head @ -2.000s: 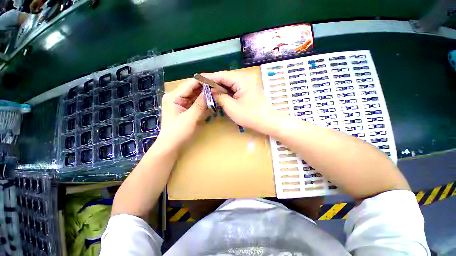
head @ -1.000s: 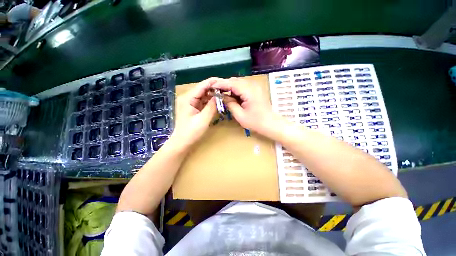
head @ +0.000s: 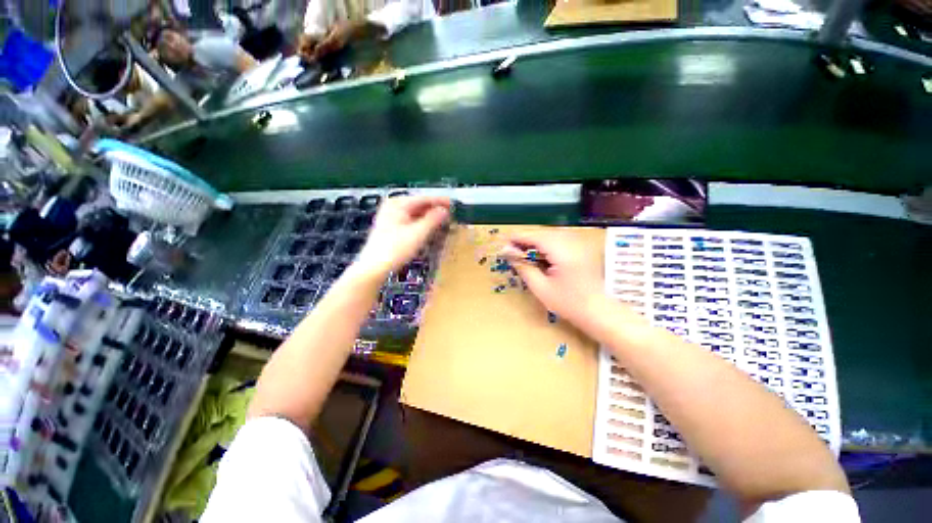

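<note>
My left hand (head: 401,237) is over the top right corner of the clear blister tray (head: 325,245), fingers bent together; whether they hold anything is hidden. The tray's square pockets hold black frames. My right hand (head: 560,274) is low over the upper part of the tan board (head: 491,358). A thin dark tool, seemingly the tweezers (head: 529,256), is between its fingers. Its tip is by a loose group of small blue pieces (head: 502,266). Two more blue pieces lie lower on the board. The white sheet (head: 715,358) with columns of dark slots lies right of the board.
A phone (head: 644,201) lies at the bench's pale rail behind the board. A white basket with a turquoise rim (head: 158,189) stands at the far left. More dark trays (head: 153,378) and yellow-green cloth (head: 210,434) are lower left. Other people's hands and arms show across the green surface.
My hands have separated: the left moved out to the tray, the right down to the blue pieces. The object held between them no longer shows. The view has tilted up and left.
</note>
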